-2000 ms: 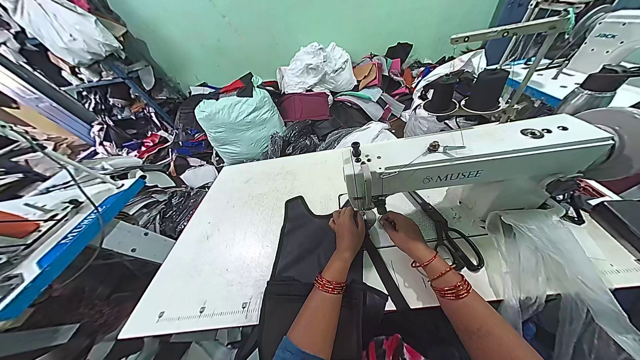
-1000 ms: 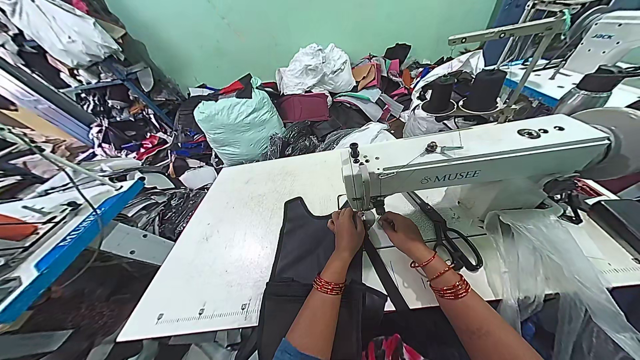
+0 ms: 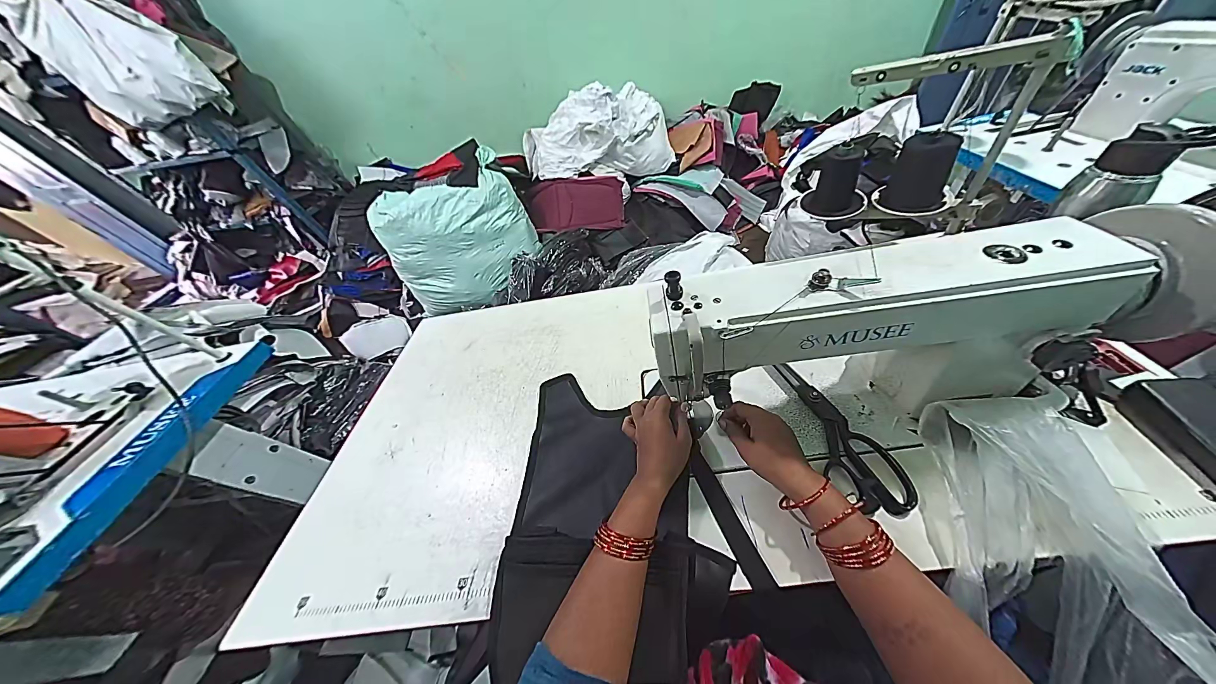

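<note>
My left hand [image 3: 660, 435] is at the needle area of the white sewing machine [image 3: 902, 313], its fingers closed on the edge of a black fabric piece [image 3: 579, 456]. Just right of the presser foot, my right hand [image 3: 760, 439] has its thumb and fingertips together; whether something thin is between them cannot be told. A narrow black strip [image 3: 731, 522] runs from the needle area toward the table's front edge. Black-handled scissors [image 3: 845, 442] lie right of my right hand, under the machine arm. The fingertips partly hide the needle and foot.
Clear plastic sheeting [image 3: 1007, 475] hangs over the front edge at right. Two black thread cones [image 3: 921, 171] stand behind the machine. A pale green sack [image 3: 456, 237] and heaped scraps lie behind the white table [image 3: 399, 503]. Another machine's blue-edged table [image 3: 142, 456] is at left.
</note>
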